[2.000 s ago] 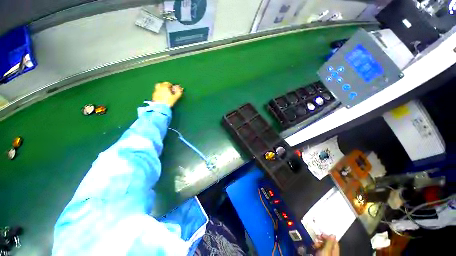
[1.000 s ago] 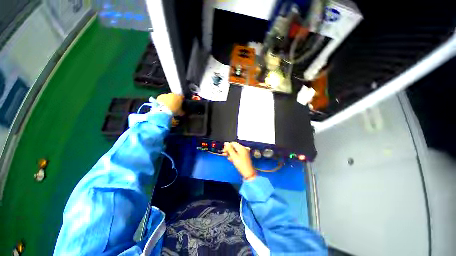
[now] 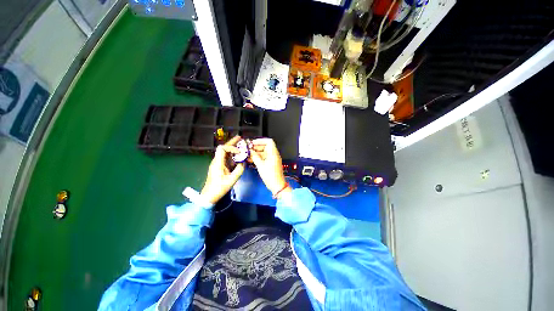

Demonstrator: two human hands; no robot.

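Observation:
A small round unit (image 3: 241, 150) with a silvery-white face is between my two hands, in front of the black parts tray's lower edge. My left hand (image 3: 222, 169) holds it from the left with thumb and fingers. My right hand (image 3: 267, 161) has its fingertips on its right side. The black parts tray (image 3: 173, 126) lies just beyond my hands, with a yellow-orange part (image 3: 220, 133) in one pocket. My fingers hide part of the unit.
Orange fixtures (image 3: 328, 87) sit under the machine head (image 3: 353, 45). A white paper sheet (image 3: 322, 130) lies on the black control box (image 3: 369, 146). A second black tray (image 3: 193, 68) lies behind. Round units (image 3: 59, 210) rest on the green belt (image 3: 109, 182). A white frame post (image 3: 214, 51) stands beside the trays.
My left hand has come back from the tray and now holds a round unit. My right hand has moved left from the control box front to meet it. The view has shifted slightly.

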